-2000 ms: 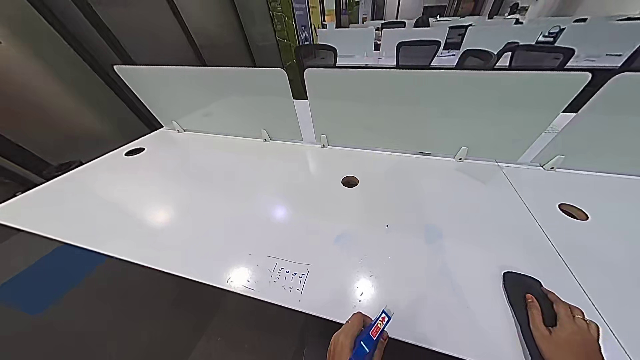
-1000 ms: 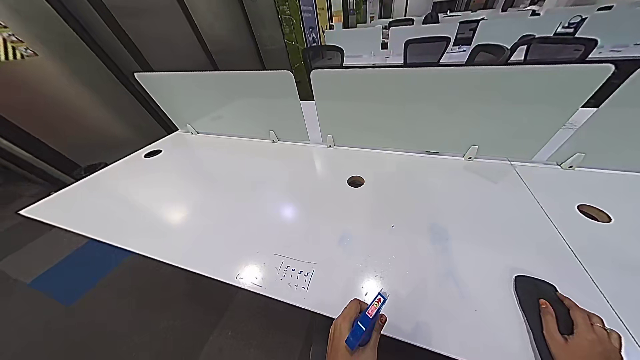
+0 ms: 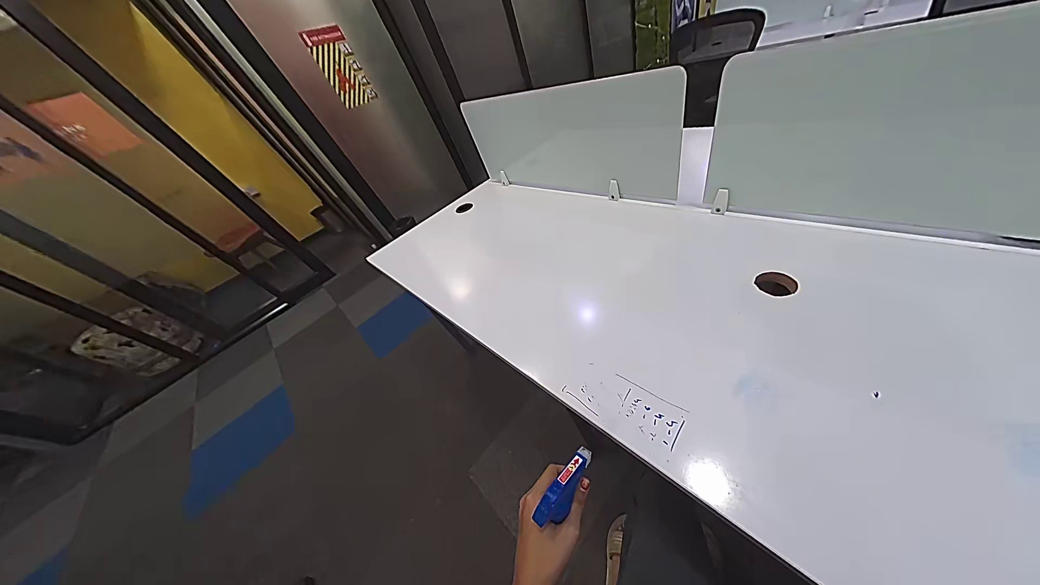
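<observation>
My left hand [image 3: 546, 528] is closed around a blue spray bottle [image 3: 561, 491] with a red and white label and a pale nozzle. Hand and bottle are in front of the desk's near edge, over the dark floor. Past the nozzle, dark handwritten marks [image 3: 654, 418] and thin ruled lines cover a patch of the white desk [image 3: 569, 260] by that edge. Faint bluish smudges [image 3: 756, 386] lie to the right of the marks. My right hand is out of the frame.
Frosted divider panels [image 3: 877, 130] stand on clips along the desk's back edge. A round cable hole [image 3: 777, 283] opens in the desktop. A mesh chair [image 3: 715, 36] is behind the panels. At left, a framed glass partition [image 3: 122, 203] borders the carpet [image 3: 325, 455]. A foot [image 3: 615, 544] shows below.
The view has swung strongly left. My right hand, earlier on a dark pad on the desk, has left the frame. My left hand still holds the blue bottle.
</observation>
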